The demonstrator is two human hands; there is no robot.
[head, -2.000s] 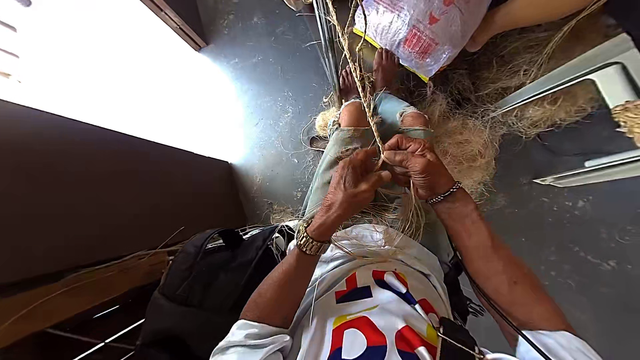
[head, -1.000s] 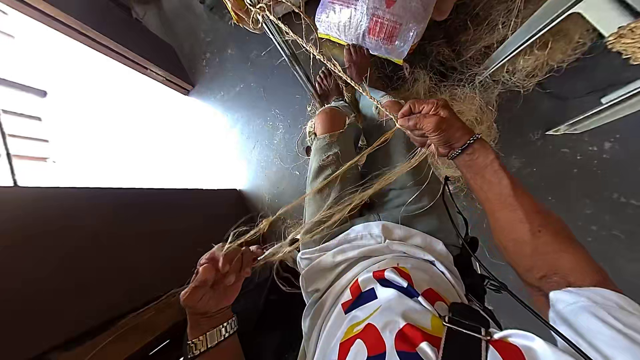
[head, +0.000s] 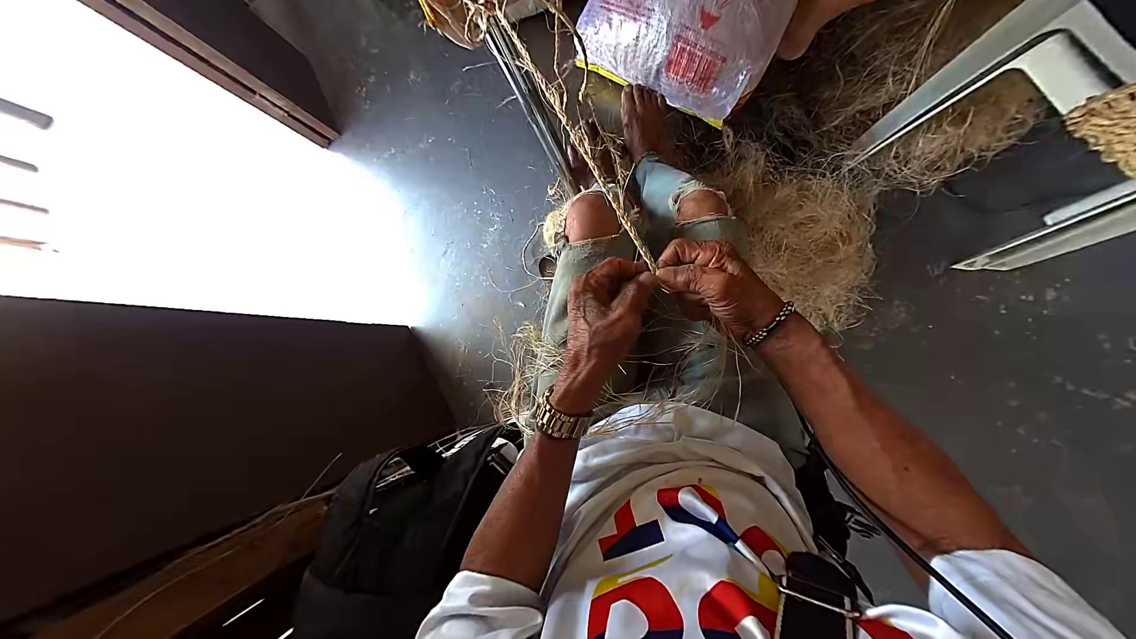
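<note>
A braided cord of straw-coloured plant fibre runs from the top of the view down to above my lap. At its lower end my left hand and my right hand meet, thumbs and fingertips pinching the fibres. Loose strands spread below the hands over my thighs and shirt hem. A watch circles my left wrist and a dark beaded bracelet my right. The fingers partly hide the cord's end.
Heaps of loose fibre lie on the grey floor right of my legs. A plastic-wrapped sack stands beyond my feet, beside another person's bare foot. Pale chair legs are at the right. A black backpack sits at my left.
My left hand was out at the lower left a second ago, drawing long strands away from the cord. It has come back to the middle, beside my right hand.
</note>
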